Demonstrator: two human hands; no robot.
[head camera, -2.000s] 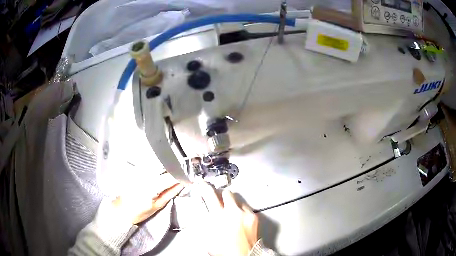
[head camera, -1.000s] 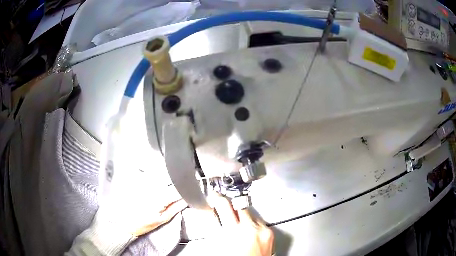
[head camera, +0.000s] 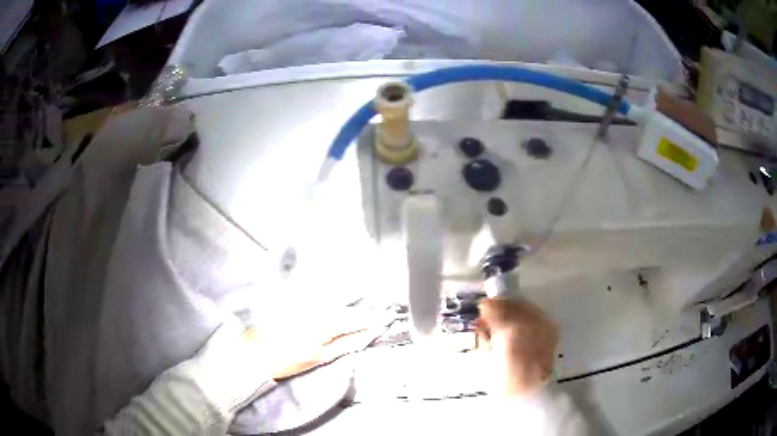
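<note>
Grey cloth (head camera: 294, 400) lies under my left hand at the lower left of the needle area, its right part washed out by glare. My left hand (head camera: 311, 345) lies flat on it, fingers reaching right; glare hides the fingertips. My right hand (head camera: 521, 341) is raised at the front of the sewing machine head (head camera: 579, 200), fingers bent at the small metal parts below the tension knob (head camera: 501, 271). Whether it grips anything cannot be told. The presser foot area (head camera: 460, 313) is partly hidden by the hand and glare.
Taupe garment panels (head camera: 94, 247) are heaped at the left. A cream fitting (head camera: 396, 128) stands on the head's left end. A blue hose (head camera: 503, 74) curves behind. A white carton (head camera: 679, 146) and control box (head camera: 739, 98) are at the upper right.
My right hand has left the cloth and risen to the right side of the needle area. My left hand stays on the cloth. The view has shifted left, so the machine appears further right.
</note>
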